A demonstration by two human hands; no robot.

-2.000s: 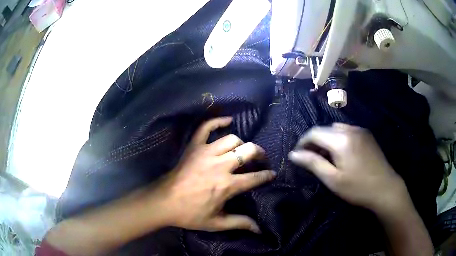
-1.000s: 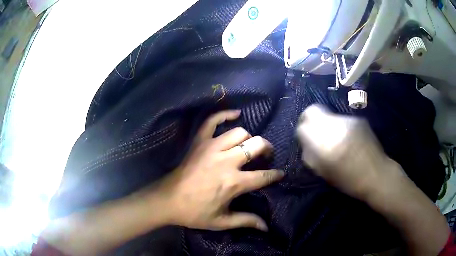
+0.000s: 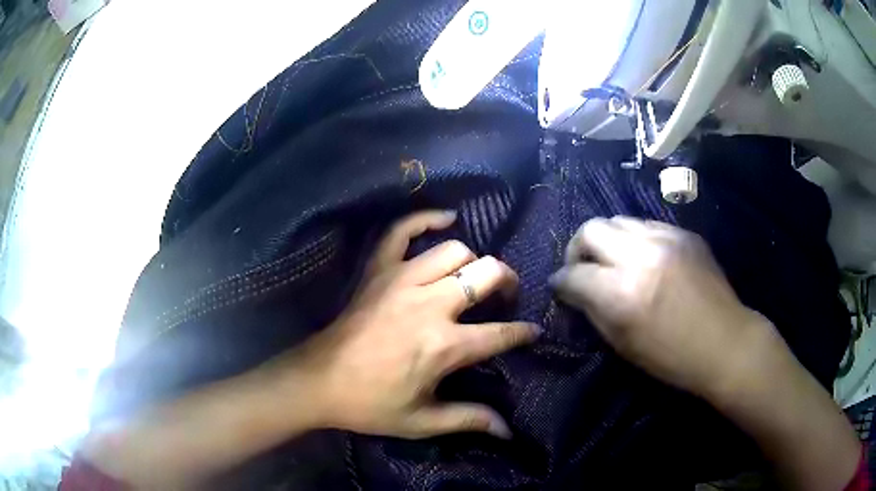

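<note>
A dark twill garment [image 3: 288,192] with pale topstitched lines lies under the head of the white sewing machine [image 3: 615,58]. My left hand [image 3: 432,326] lies on the garment, left of the seam below the needle area, palm down with fingers spread and a ring on one finger. My right hand [image 3: 644,288] is over the garment right of that seam, fingers curled and thumb towards the fingertips. It is slightly blurred, and whether it pinches cloth or thread is hidden. The needle point is hard to make out.
A bright white lamp paddle [image 3: 471,58] is left of the machine head. White ribbed knobs [image 3: 679,183] are on its front. Loose orange thread [image 3: 414,174] lies on the cloth. The white tabletop [image 3: 106,163] shows at left, with dark looped handles [image 3: 851,321] at the right edge.
My right hand moved up towards the machine, then back down slightly beside the seam. My left hand keeps its place on the cloth. The view has shifted a little.
</note>
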